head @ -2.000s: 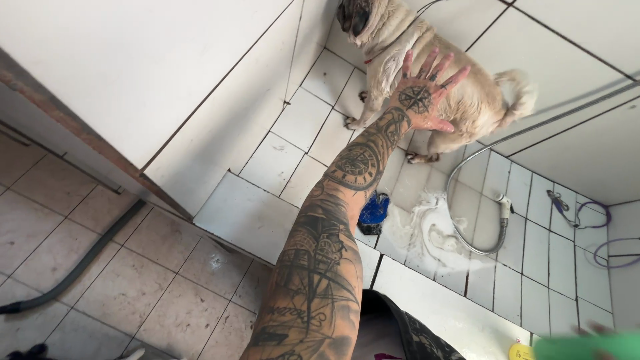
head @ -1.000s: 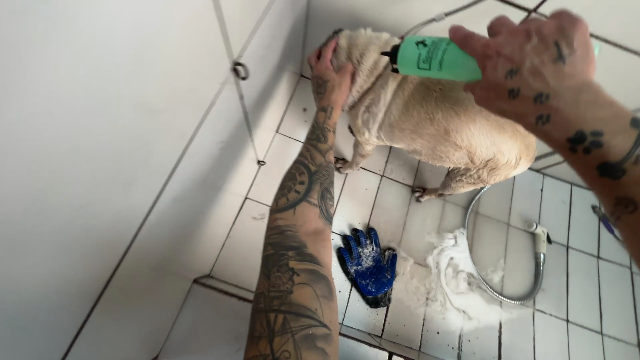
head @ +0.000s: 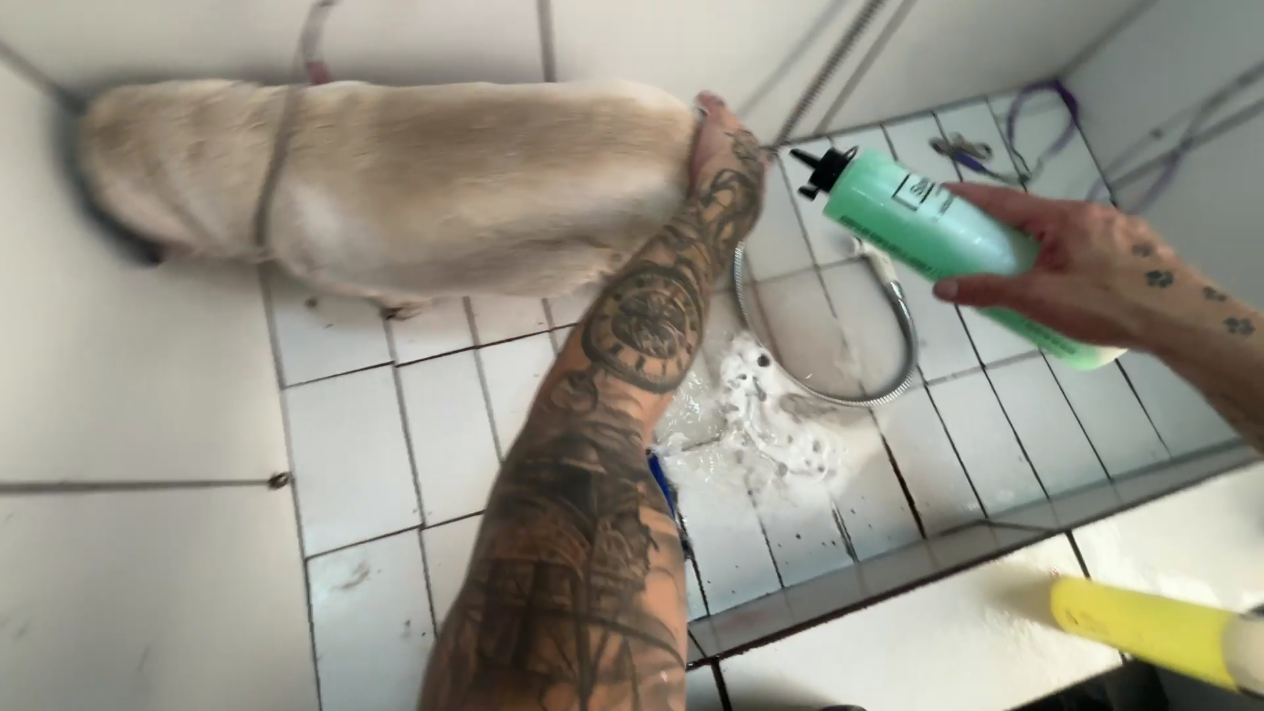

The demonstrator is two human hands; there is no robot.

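Observation:
A wet, light-coated dog stands along the tiled wall at the upper left, a thin tether across its neck. My left hand lies against its rump, the tattooed arm crossing the view; its fingers are mostly hidden. In my right hand, to the right of the dog, is a green squeeze bottle with a black nozzle, tilted with the nozzle toward the upper left. Only a blue edge of the rubber-tipped glove shows beside my left forearm.
A metal shower hose loops over the white tiles near foam. A purple cord with a metal clip lies in the far right corner. On the tub's ledge at the lower right is a yellow bottle.
My left hand has gone from the dog's head to its rump. The green bottle, over the dog's back a second ago, is now to the right of the dog. The view has shifted.

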